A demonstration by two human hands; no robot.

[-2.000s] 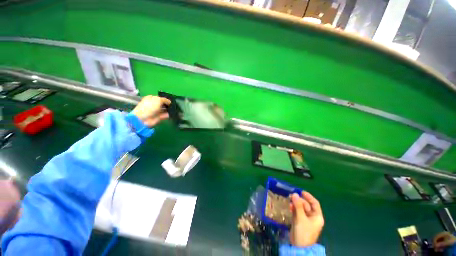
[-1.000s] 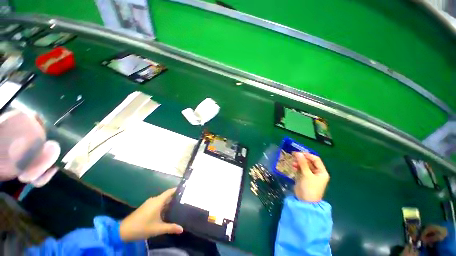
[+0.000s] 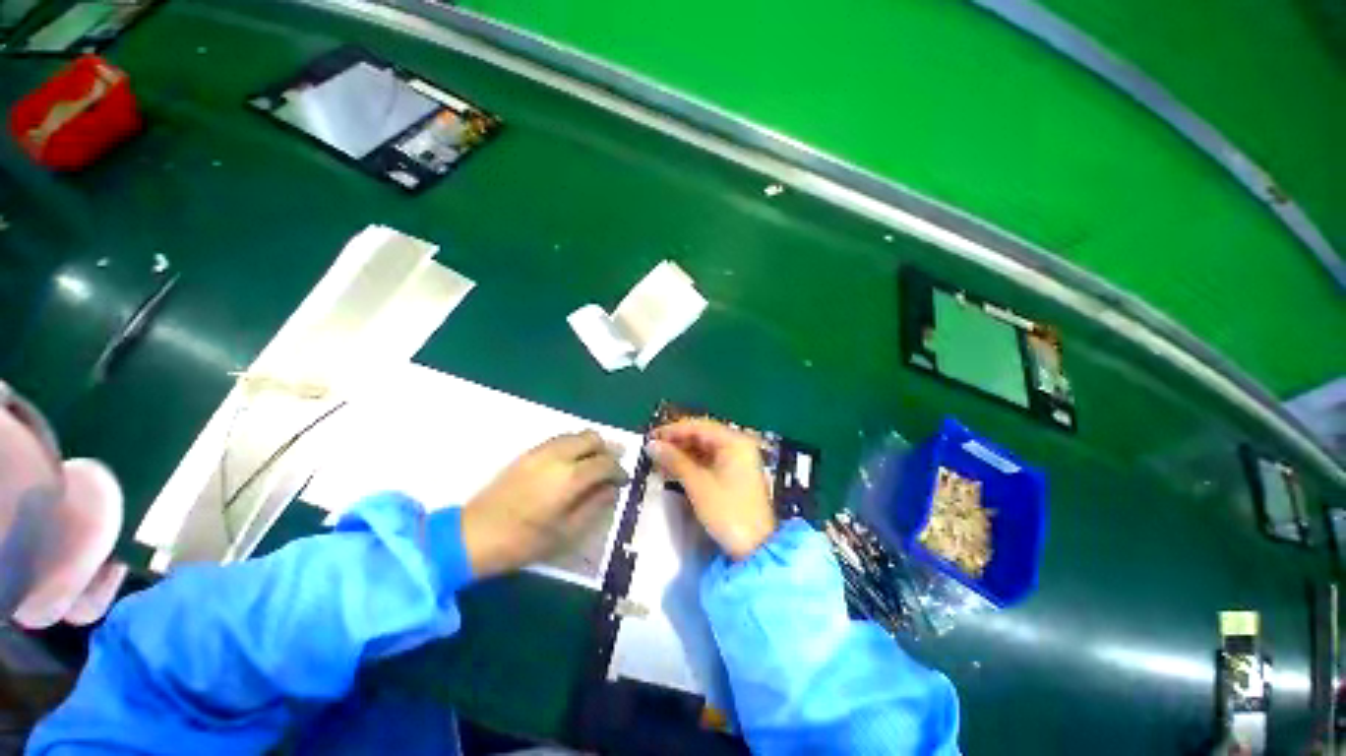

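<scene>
The open tablet unit [image 3: 657,628] lies on the bench in front of me, its circuitry end away from me. My right hand [image 3: 716,476] is over that end, thumb and fingertips pinched together at its left corner; a tiny pale bit seems to show there, too small to name. My left hand [image 3: 546,502] is just left of the tablet, over the white sticker sheet [image 3: 428,436], fingers bent and slightly blurred; I cannot tell if it holds anything. My right sleeve hides part of the tablet. The blue bin [image 3: 1022,520] of tan parts stands to the right.
Dark small components [image 3: 874,569] lie beside the bin on clear plastic. Folded white paper [image 3: 650,315] lies beyond the tablet. Long cream strips [image 3: 318,347] and a thin dark tool [image 3: 136,325] lie left. Other tablets [image 3: 986,347] lie near the green partition. A red bin [image 3: 74,126] stands far left. A pink fan [image 3: 52,517] is at the left edge.
My right hand has left the blue bin and moved to the tablet's circuitry end. My left hand has let go of the tablet's near left corner and moved up beside my right hand.
</scene>
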